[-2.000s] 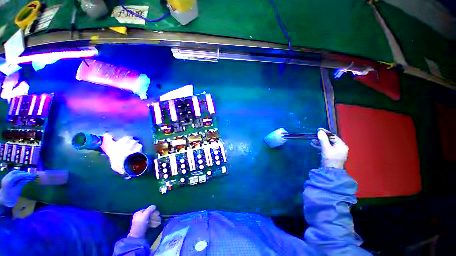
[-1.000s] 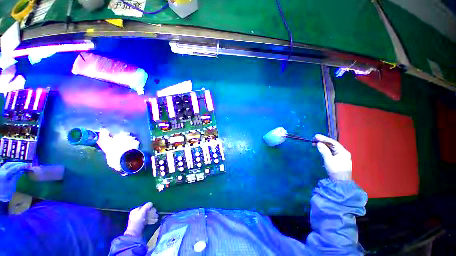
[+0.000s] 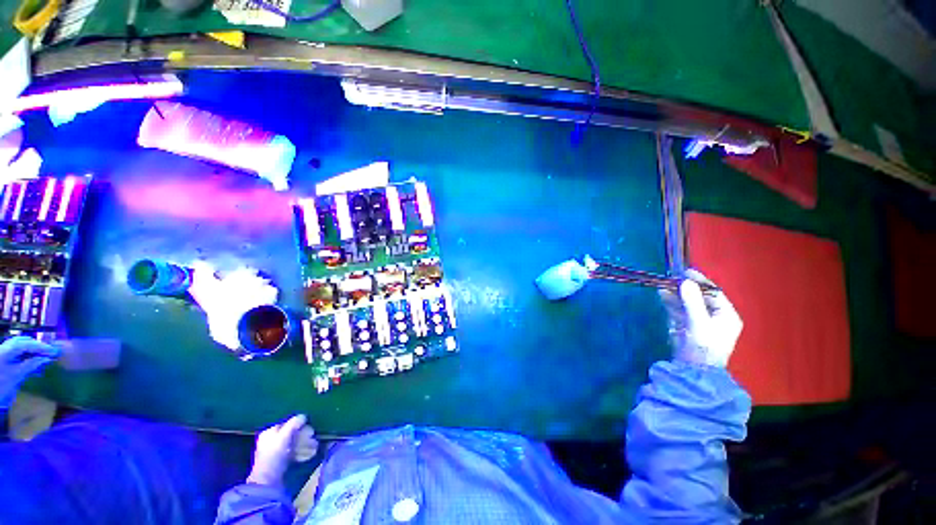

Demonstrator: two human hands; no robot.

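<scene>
A green circuit board (image 3: pixel 378 277) with pale bars and orange-brown coils lies on the bench in front of me. To its right lies a small light-blue item (image 3: pixel 562 279) with thin dark rods running right from it. My right hand (image 3: pixel 710 320), in a white glove, is closed on the far ends of the rods, near the red mat. My left hand (image 3: pixel 284 449), in a white glove, is loosely fisted at the bench's front edge; no object shows in it. A metal mug (image 3: pixel 267 330) with amber-brown liquid stands left of the board.
A white crumpled cloth (image 3: pixel 221 303) and a greenish jar (image 3: pixel 156 276) are left of the mug. Another board (image 3: pixel 36 246) and another person's gloved hand (image 3: pixel 23 364) are at far left. A pink-white bundle (image 3: pixel 216 142) lies behind. A red mat (image 3: pixel 770 308) is at right.
The view has shifted slightly, so the bench things sit further left. My right hand has moved a little right and nearer me, still at the rods. My left hand stays fisted.
</scene>
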